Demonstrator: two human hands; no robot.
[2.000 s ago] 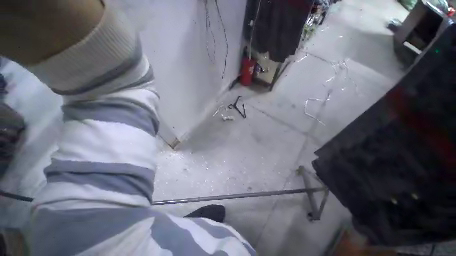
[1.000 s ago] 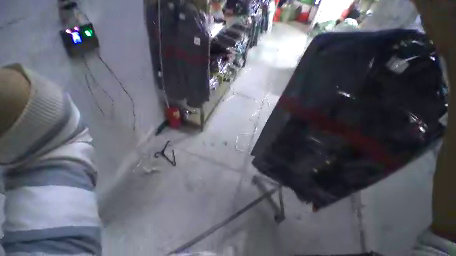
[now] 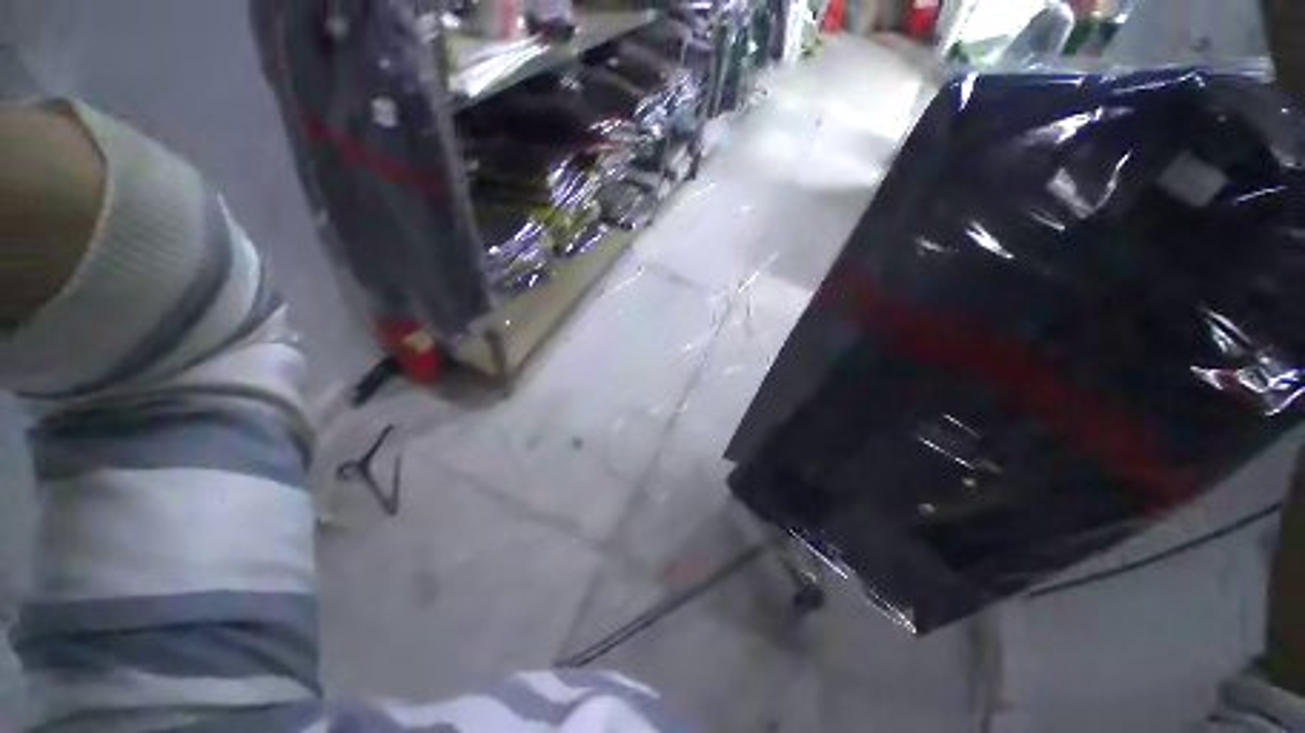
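Note:
Dark garments [image 3: 945, 415] in shiny clear film hang tilted at the right, with a red stripe across and a pale tag near the top. Their top right runs out of the frame. My left hand [image 3: 43, 215] shows only as a piece beyond the striped sleeve cuff at the left edge; its fingers are out of frame. A dark, blurred strip at the right edge appears to be part of my right arm; the right hand's fingers do not show. Whether either hand holds anything cannot be told.
A rack's thin floor bar [image 3: 666, 607] runs below the garments to an end foot [image 3: 806, 584]. A black hanger [image 3: 375, 468] lies on the floor at left. Beyond stand bagged hanging garments [image 3: 387, 179], a red object [image 3: 412, 351] and shelving [image 3: 565, 304] with bagged packs.
The view has turned; the wall device has left the frame and more shelving shows. The dark garments appear larger. The right arm has shifted toward the right edge.

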